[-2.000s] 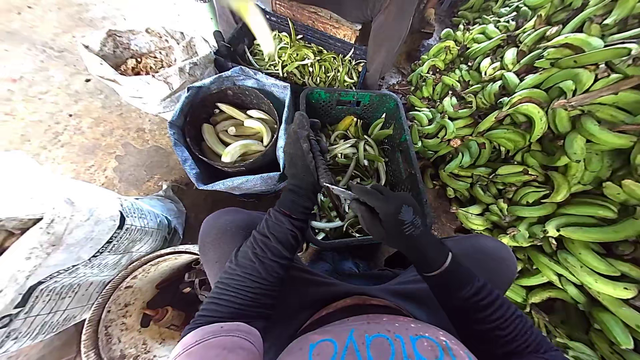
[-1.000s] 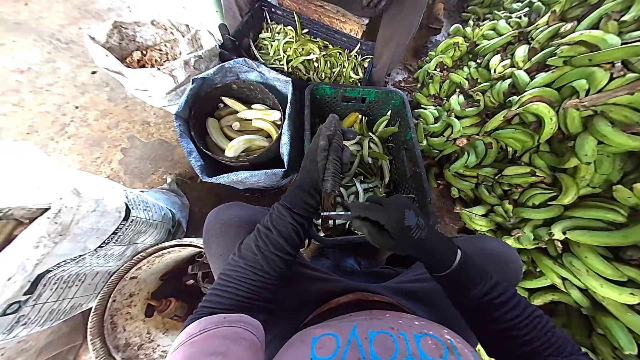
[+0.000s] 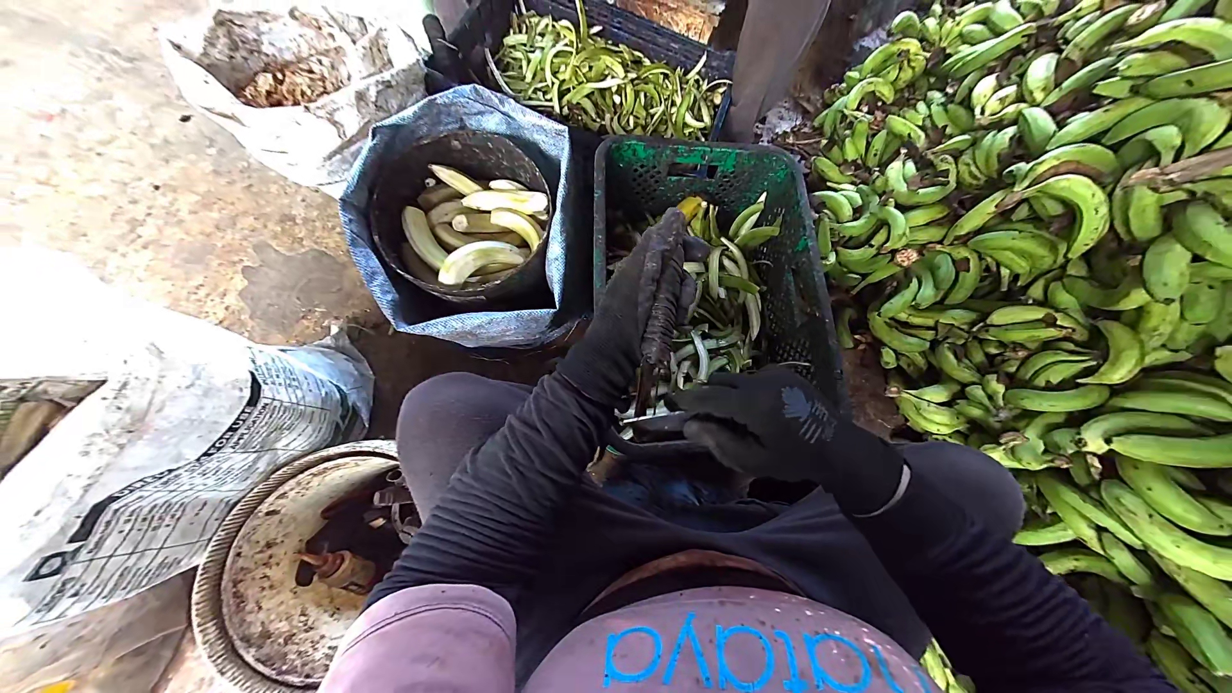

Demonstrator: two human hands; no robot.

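Note:
My left hand (image 3: pixel 643 294), in a dark glove, is closed around a long dark ridged tool (image 3: pixel 660 313) that points down toward my lap; its exact kind is unclear. My right hand (image 3: pixel 760 423), also gloved, grips a knife whose thin metal blade (image 3: pixel 656 422) lies near the tool's lower end. Both hands are over the near part of a green and black plastic crate (image 3: pixel 707 156) holding plantain peels (image 3: pixel 717 279). Left of it, peeled plantains (image 3: pixel 481 226) fill part of a dark bucket (image 3: pixel 460 144) set inside a blue woven sack (image 3: pixel 385 274).
A large heap of green plantains (image 3: pixel 1049 241) lies on the right. Beyond the bucket stands a dark crate of peels (image 3: pixel 606 77), beside another person's leg (image 3: pixel 775 58). White sacks (image 3: pixel 318 130) and a round, dirty container with a thick rim (image 3: pixel 260 568) are on the left.
My right hand and the knife have come nearer to my lap than two seconds ago, while my left hand still holds the ridged tool over the crate.

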